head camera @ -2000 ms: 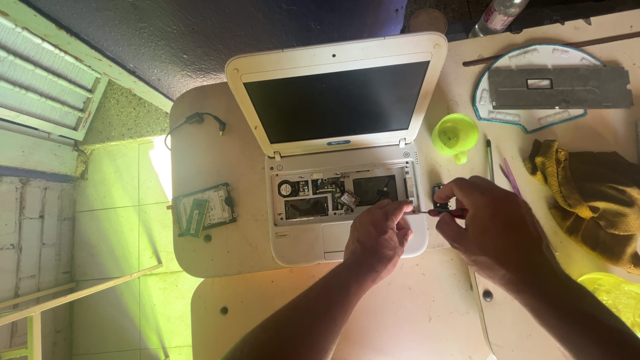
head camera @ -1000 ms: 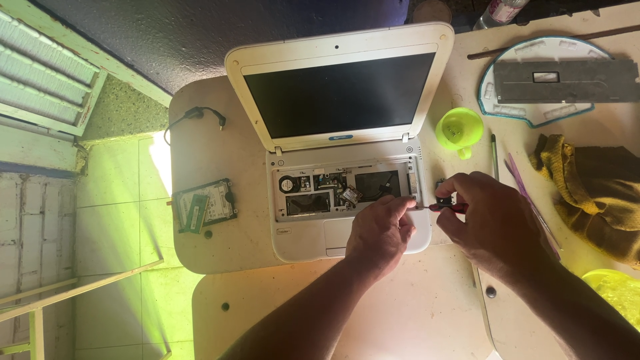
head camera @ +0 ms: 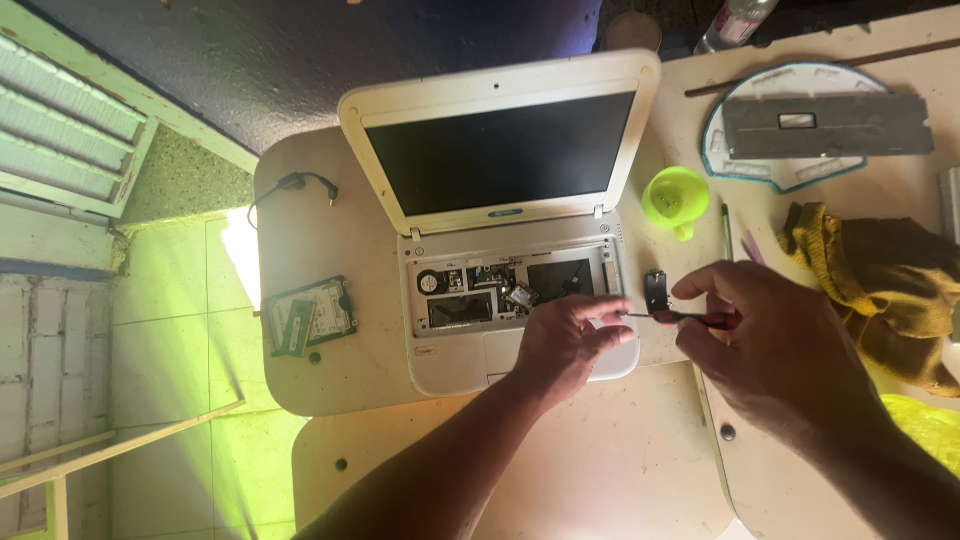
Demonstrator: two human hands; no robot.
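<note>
A white netbook lies with its lid raised, its keyboard area uncovered and inner parts showing. My right hand grips a small screwdriver with a red and black handle, its thin shaft pointing left. The fingertips of my left hand are at the tip of that shaft, above the netbook's right palm rest; whether they pinch something small cannot be told. A small black part lies on the table just beyond the screwdriver. Inside the case, a small metallic card sits near the middle.
A hard drive with a green memory module on it lies left, below a short black cable. On the right are a lime-green cup, a pen, a grey panel on a white tray, and a brown-yellow cloth.
Both hands stay in nearly the same place by the netbook's right edge. The right hand's fingers have moved slightly away from the small black part, which now shows more fully.
</note>
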